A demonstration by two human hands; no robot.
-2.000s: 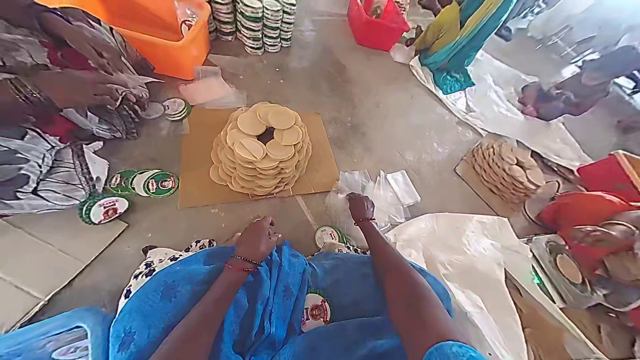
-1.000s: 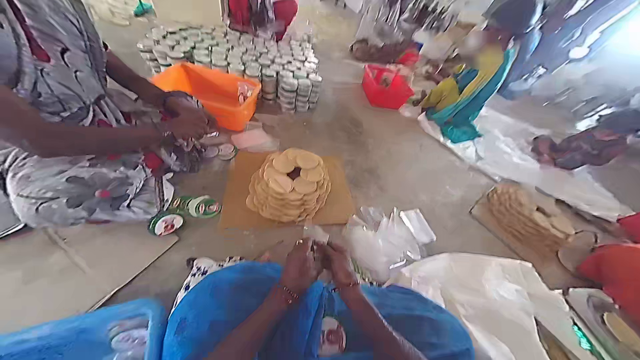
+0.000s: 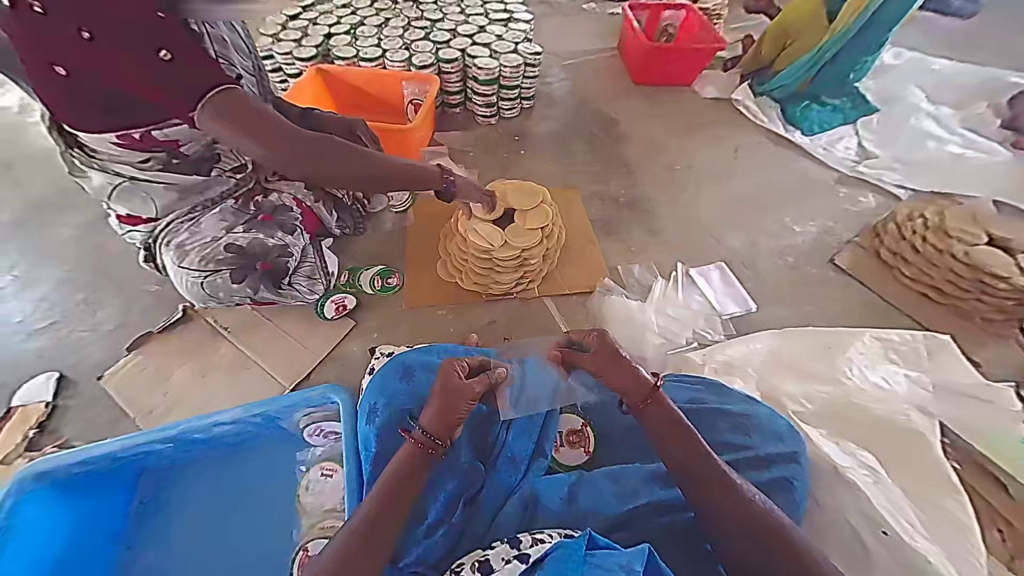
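Observation:
A clear plastic bag is stretched over my lap between my two hands. My left hand pinches its left edge with thumb and fingers, and my right hand grips its upper right side. A loose pile of clear bags lies on the floor just beyond my right hand. Farther ahead, thin round discs are stacked in a ring on a cardboard sheet. A round printed label rests on my lap below the bag.
Left of me stands a blue tub holding packed discs. A person's hand touches the disc stack. Beyond are an orange crate, many stacked round packs and a red bin. Printed labels lie left of the cardboard.
My hands, together one second ago, are now apart with the bag spread between them. The person at the left has reached out to the disc stack. The view has shifted.

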